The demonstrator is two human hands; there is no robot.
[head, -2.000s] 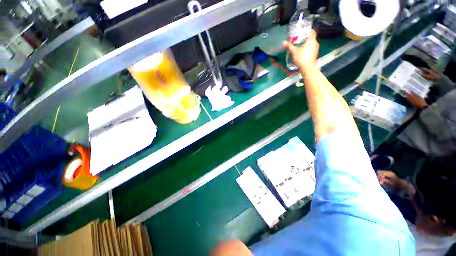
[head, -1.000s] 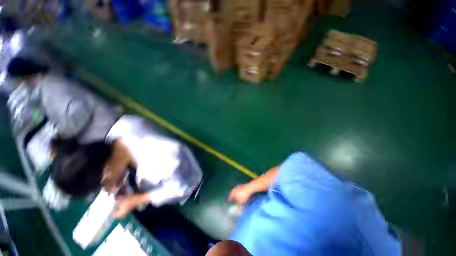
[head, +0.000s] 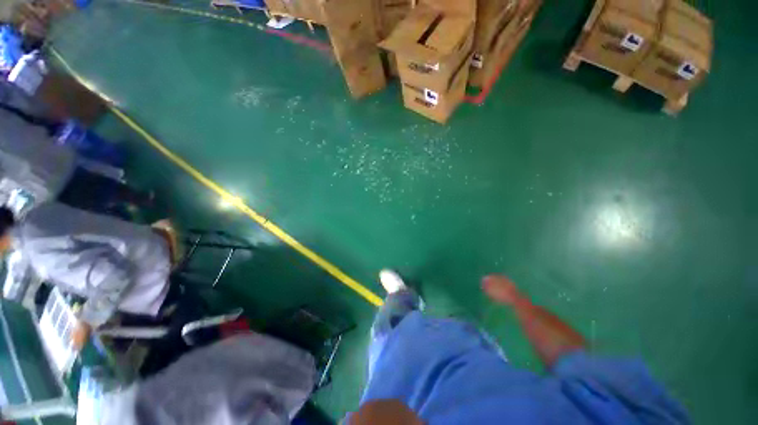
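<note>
My right hand (head: 500,290) is bare, small and blurred, held low over the green floor at the lower middle, with the forearm running down to a blue sleeve. Its fingers look curled, but I cannot tell whether they hold anything. My left hand is not in view. Ahead, at the top middle, a brown shipping carton (head: 430,90) with raised flaps stands on the floor in front of other cartons. It has a small white label and dark print.
More cartons (head: 356,50) stand behind it, beside a red floor line. Labelled cartons (head: 622,37) sit on a wooden pallet (head: 623,84) at upper right. A yellow line (head: 285,237) crosses the floor. People in grey work at a bench (head: 37,408) on the left, near dark stools (head: 328,353).
The view has turned from the shelf and bench to the open floor. The seated people are now farther left, and the cartons and pallet show more sharply. My right arm now hangs at the right.
</note>
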